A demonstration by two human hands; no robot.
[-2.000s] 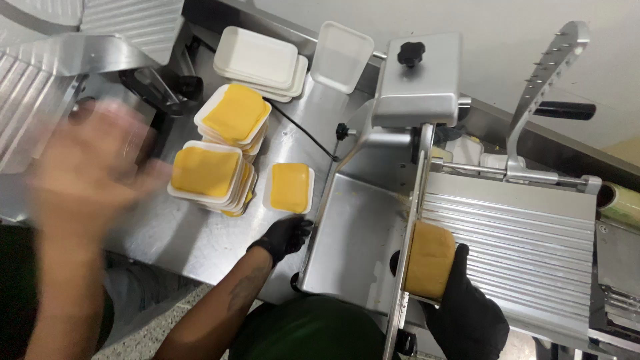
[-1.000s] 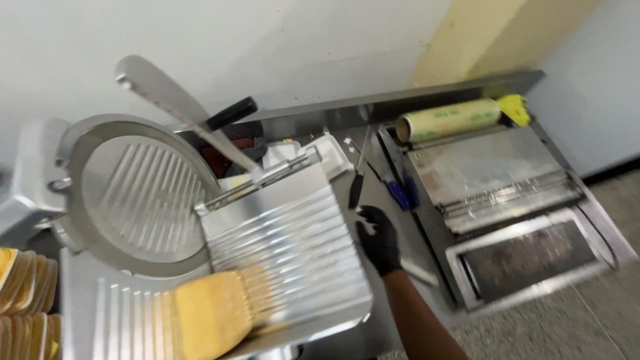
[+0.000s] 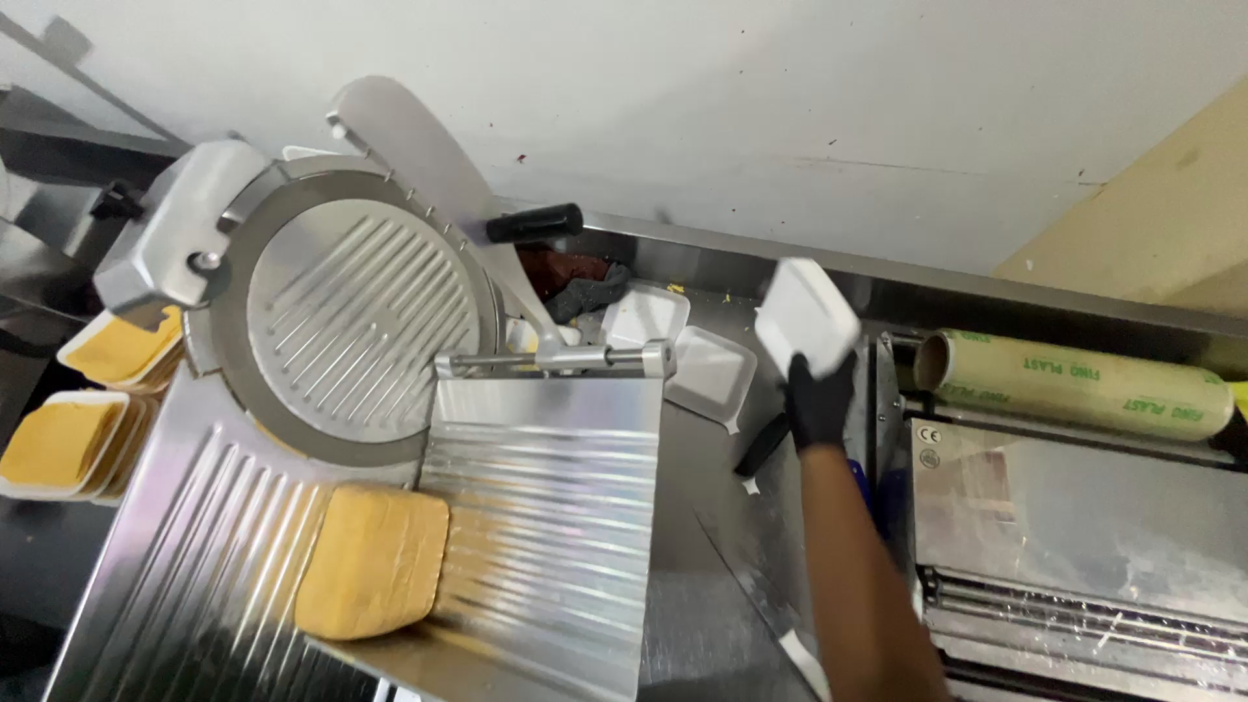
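Note:
My right hand [image 3: 821, 395], in a black glove, grips the lower edge of a white foam tray [image 3: 804, 314] raised above the steel counter. Two more white foam trays lie to its left, one [image 3: 710, 373] overlapping the other [image 3: 645, 317]. My left hand is out of view. A block of yellow cheese [image 3: 374, 563] rests on the ribbed carriage of the meat slicer [image 3: 363, 317], below the round blade. At the far left, yellow slices sit on stacked white trays [image 3: 66, 444].
A wrapping machine [image 3: 1082, 507] with a roll of plastic film [image 3: 1077, 385] stands at the right. A black-handled tool [image 3: 761, 447] lies beside my right wrist. The slicer's arm with a black handle [image 3: 534, 223] rises at centre. Cloths [image 3: 575, 278] lie behind it.
My right hand has taken hold of a white foam tray; a second ago it was beside the slicer without one. The view has swung right since two seconds ago, leaving my left hand outside.

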